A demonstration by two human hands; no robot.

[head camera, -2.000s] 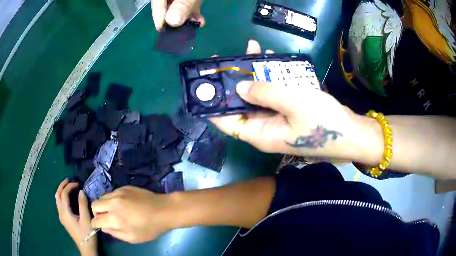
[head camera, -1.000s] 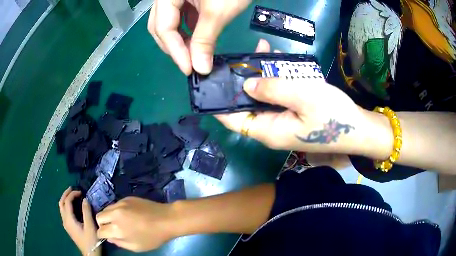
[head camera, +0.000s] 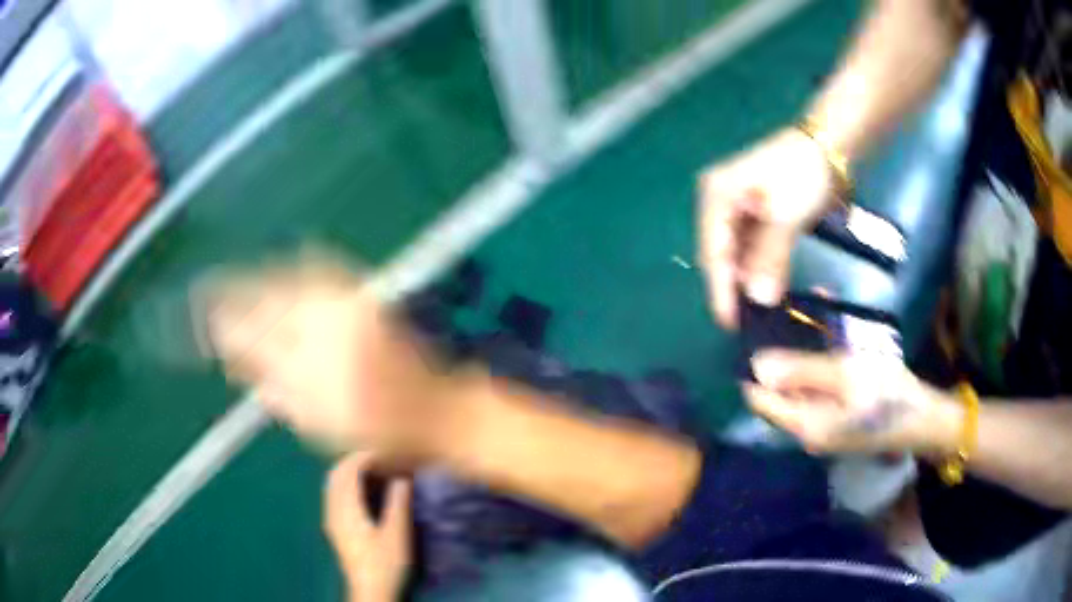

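My right hand point(head camera: 323, 353) is strongly blurred, stretched out to the left over the pale rail; whether it holds anything cannot be told. My left hand point(head camera: 370, 523) is low in the picture, thumb and fingers curved around a dark gap; its contents are unclear. Loose black plastic covers point(head camera: 488, 512) lie piled on the green bench under and beside my right forearm. At the right, another person's two hands hold a black phone housing point(head camera: 785, 327) with an orange ribbon and a white keypad area.
A second phone housing point(head camera: 864, 235) lies beyond the other person's hands. That person, with a yellow bracelet, is at the right edge. A curved pale rail point(head camera: 464, 223) crosses the bench. Red-orange trays point(head camera: 92, 206) stand at the upper left.
The view has swung left, so the bench things sit further right. My right hand has left the pile and my left hand and reached out left. The other person's hands remain at the housing.
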